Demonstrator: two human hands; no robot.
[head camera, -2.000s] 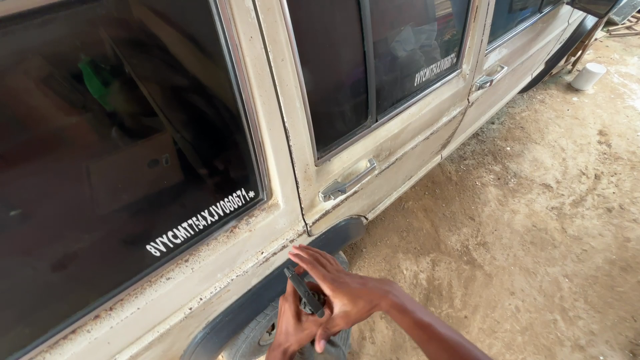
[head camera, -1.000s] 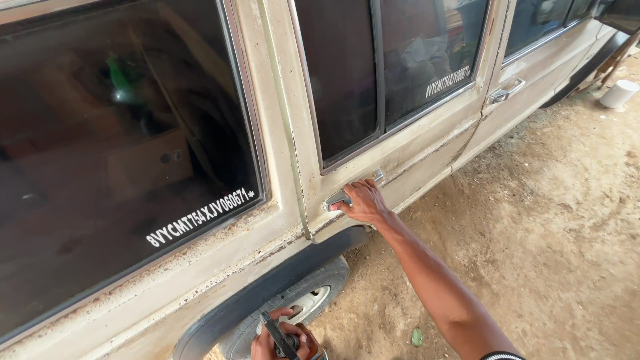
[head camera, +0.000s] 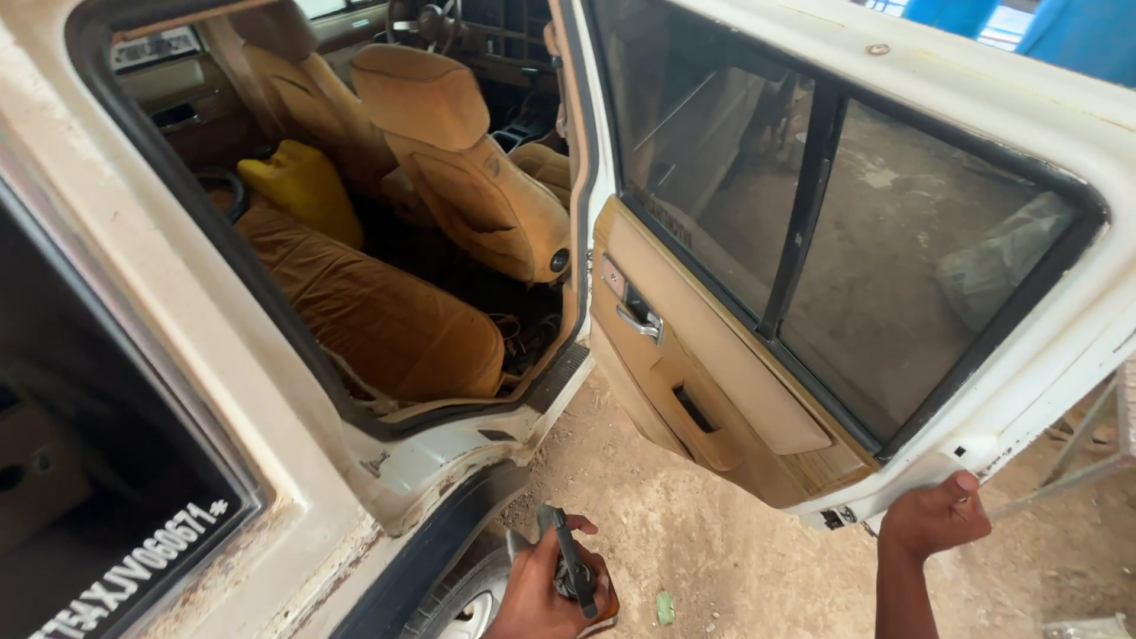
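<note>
The rear side door (head camera: 737, 355) of a worn white vehicle stands swung outward, its tan inner panel facing me. My right hand (head camera: 936, 519) is at the door's lower outer edge, thumb up; whether its fingers grip the edge cannot be told. At the bottom centre, beside the rear wheel (head camera: 475, 608), my left hand (head camera: 555, 586) holds a dark handheld tool (head camera: 575, 564), its exact kind unclear. An inside door handle (head camera: 641, 321) of chrome shows on the panel. Through the doorway, a brown rear seat cushion (head camera: 373, 311) and a yellow jerrycan (head camera: 306, 191) are visible.
Front seats (head camera: 461, 160) in brown cloth stand beyond the rear cushion. A dark wheel-arch trim (head camera: 426, 550) curves below the doorway. Bare dirt ground (head camera: 728, 568) lies under the door, with a small green scrap (head camera: 666, 607) on it. A metal frame (head camera: 1078, 444) stands at the right.
The rear door, closed one second ago with my right hand on its outer handle, now stands open. My right hand has moved to the door's edge. My left hand still holds the dark tool.
</note>
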